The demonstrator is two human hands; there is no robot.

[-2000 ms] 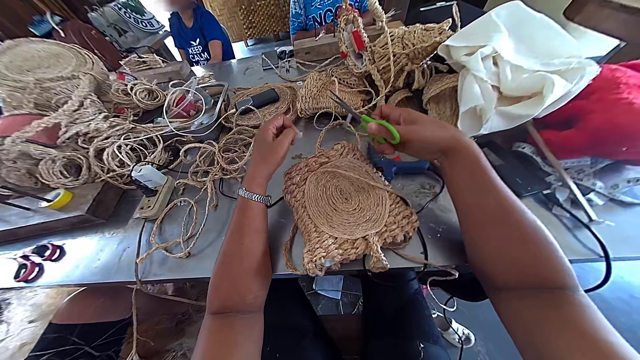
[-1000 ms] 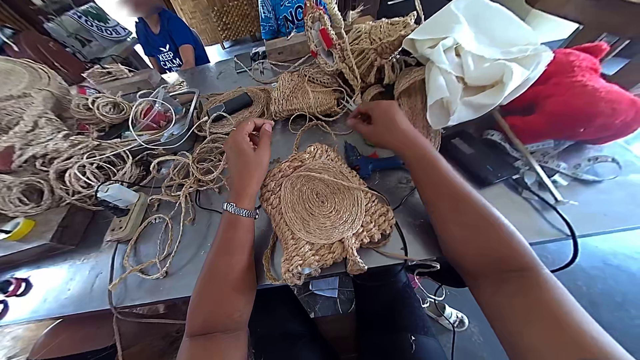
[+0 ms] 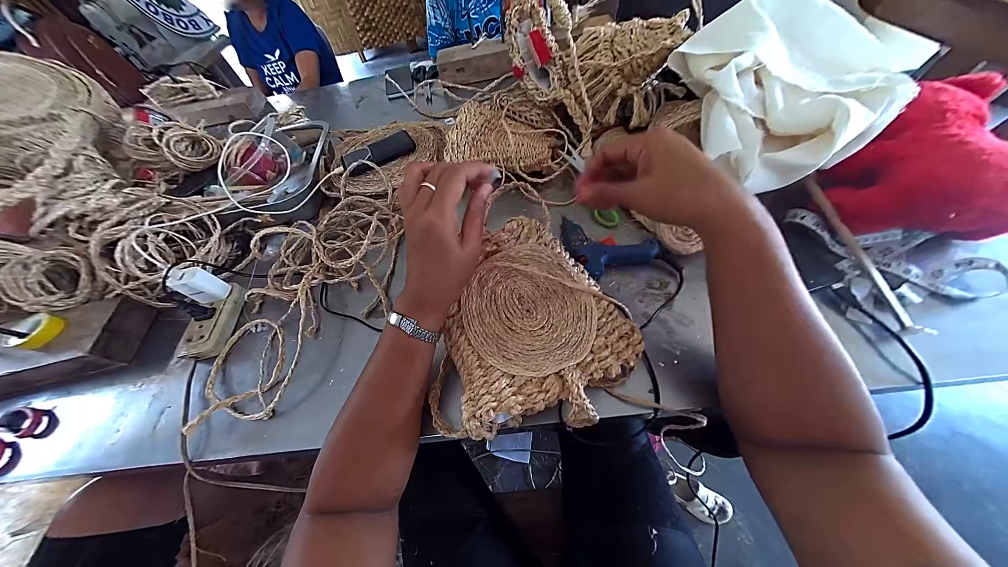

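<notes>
A woven natural-fibre piece [image 3: 543,386] lies at the table's near edge, with a flat coiled cord disc [image 3: 529,309] on it. My left hand [image 3: 445,228] is raised just above its upper left; a small pale bit shows at the fingertips, too small to name. My right hand [image 3: 646,177] hovers to the upper right, fingers bent together; whether something is between them cannot be told. Below it, a green scissor handle [image 3: 606,217] shows on the table, the rest partly hidden. A blue glue gun [image 3: 610,253] lies right of the woven piece.
Tangled fibre cords [image 3: 339,244] and a power strip [image 3: 211,323] lie left. Behind are a black case [image 3: 379,151] and woven pieces [image 3: 504,138]. White cloth [image 3: 795,94], red plush [image 3: 913,165] and a measuring tape [image 3: 945,272] are at right. A person [image 3: 279,47] sits across the table.
Two seconds ago my right hand held the green-handled scissors; they have been let go and a green handle now shows on the table. Both hands remain raised above the woven piece.
</notes>
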